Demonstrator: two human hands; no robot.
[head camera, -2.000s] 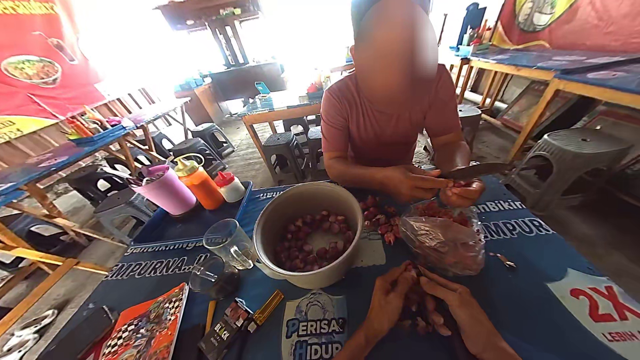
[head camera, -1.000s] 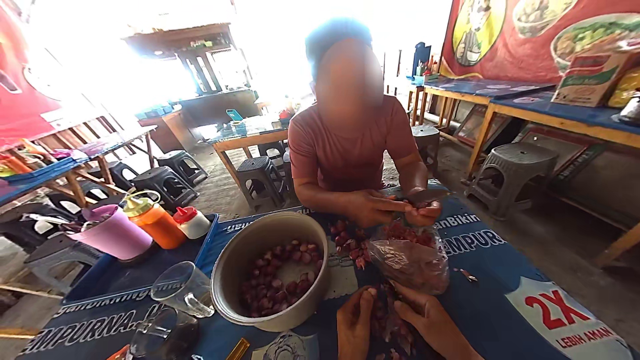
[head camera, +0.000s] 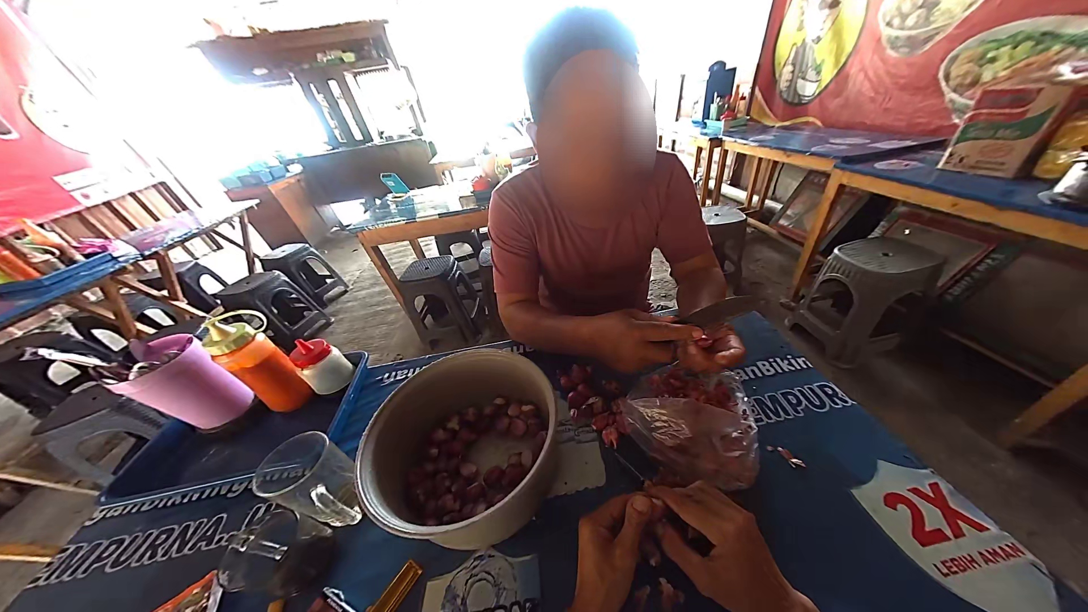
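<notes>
My left hand (head camera: 614, 544) and my right hand (head camera: 710, 535) meet fingertip to fingertip low in the view, pinching a small piece, probably a shallot; a dark blade seems to stick out above the fingers. Shallot scraps (head camera: 659, 593) lie beneath them. To their left is a deep metal pot (head camera: 371, 476) partly filled with red shallots (head camera: 472, 467). Beyond my hands rests a clear plastic bag (head camera: 697, 438) with reddish contents, beside loose unpeeled shallots (head camera: 586, 395). Across the table, a person (head camera: 595, 246) holds a knife (head camera: 718, 311) and a small shallot.
Two glass mugs (head camera: 308, 478) stand left of the pot. Behind them, a blue tray (head camera: 357, 399) holds a pink cup (head camera: 189, 382) of utensils, an orange sauce bottle (head camera: 265, 370) and a red-capped bottle (head camera: 321, 365). Plastic stools (head camera: 867, 285) and other tables surround this one.
The view has turned somewhat rightward since the oldest frame. My hands stay close together over the scraps, fingers shifting slightly. The person opposite keeps hold of the knife.
</notes>
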